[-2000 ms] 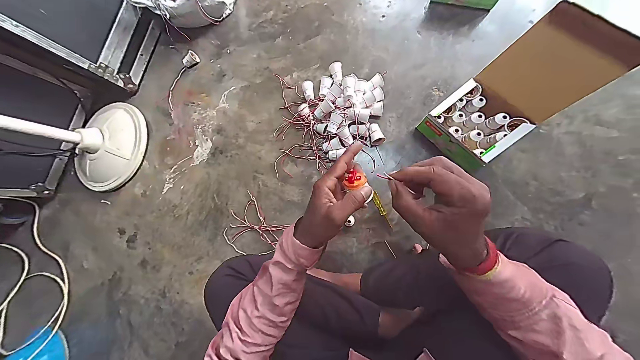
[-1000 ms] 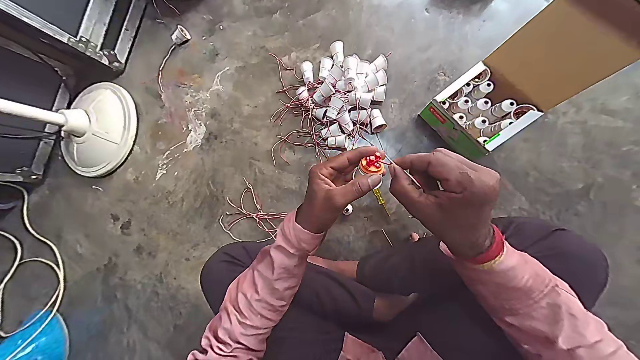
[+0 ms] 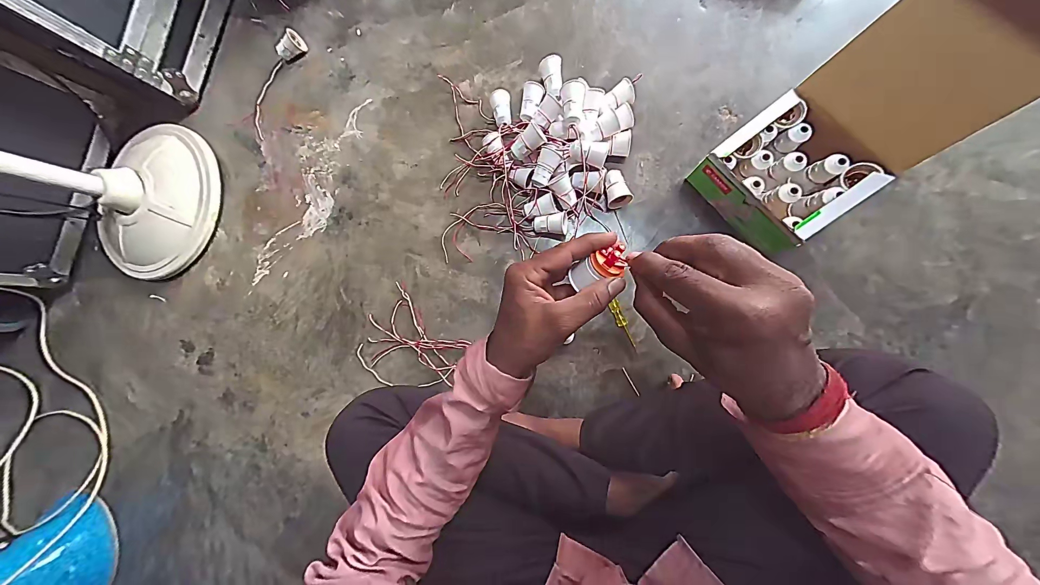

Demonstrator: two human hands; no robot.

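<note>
My left hand (image 3: 556,301) grips a white lamp holder (image 3: 587,276) between thumb and forefinger, its orange and red inner part turned up toward my right hand (image 3: 715,309). The right thumb and forefinger are pinched on a thin wire at the edge of that red part; the wire's tip is too small to make out. Beyond both hands lies a pile of white lamp holders (image 3: 548,162) with red and white wires. A screwdriver with a yellow handle (image 3: 621,323) is on the floor just below the held piece. Loose red and white wires (image 3: 418,345) lie to the left.
An open cardboard box (image 3: 743,207) of white lamp holders stands at the right, lid raised. One wired holder (image 3: 291,45) lies at the upper left. A white round stand base (image 3: 162,203), black cases with metal edges (image 3: 175,85), a cable (image 3: 93,398) and a blue object (image 3: 69,544) are at the left.
The right hand's fingers have come closer to the held lamp holder than two seconds ago. The left hand keeps its grip, and the red inner part shows more plainly now.
</note>
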